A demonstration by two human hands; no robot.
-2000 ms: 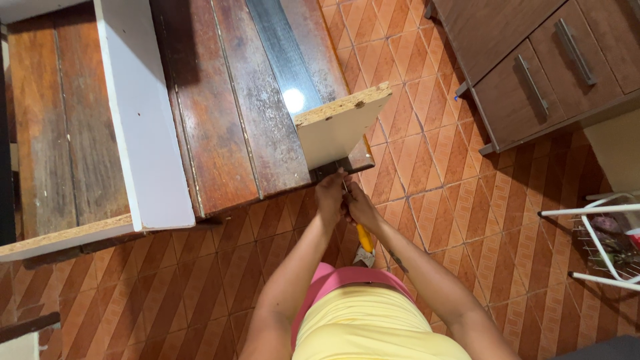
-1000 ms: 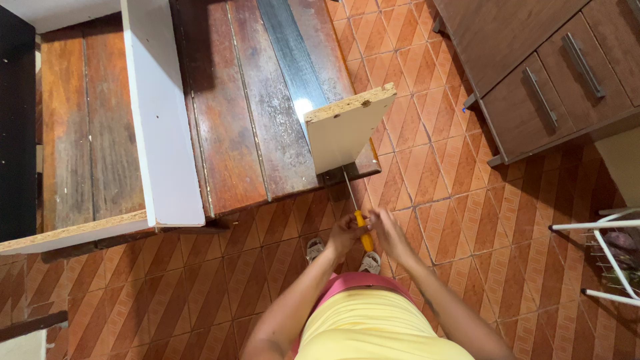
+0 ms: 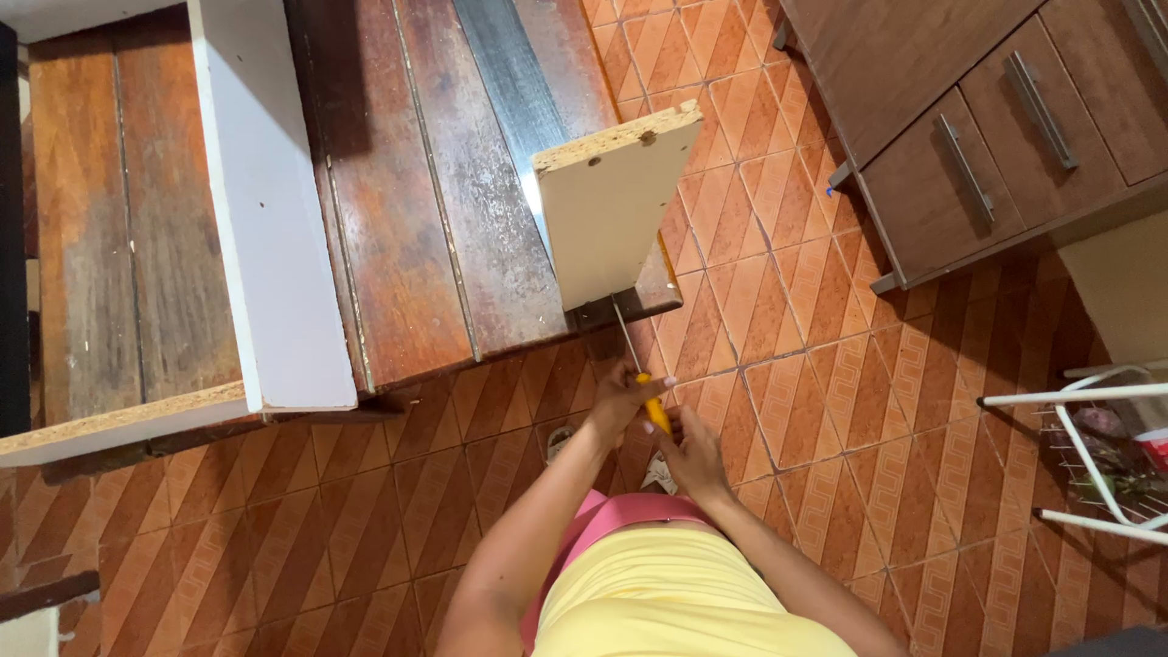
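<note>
A screwdriver with a yellow handle (image 3: 654,408) lies between my two hands, its thin metal shaft pointing up to the lower edge of a pale particleboard panel (image 3: 613,214). My left hand (image 3: 623,399) is closed around the front of the handle near the shaft. At the rear end of the handle, my right hand (image 3: 692,449) grips it with the fingers. The panel stands upright at the corner of a dark wooden plank table (image 3: 511,310). Where the screwdriver's tip meets the panel is too small to tell.
A white board frame with raw particleboard edges (image 3: 274,228) rests on the table at left. A brown drawer cabinet (image 3: 922,164) stands at upper right. A white wire rack (image 3: 1086,397) is at the right edge. Tiled floor (image 3: 803,401) lies between them.
Two seconds ago both hands were close against the panel's lower edge, with the yellow handle hanging below them. They have since moved back toward my body and now hold the handle, the shaft reaching toward the panel.
</note>
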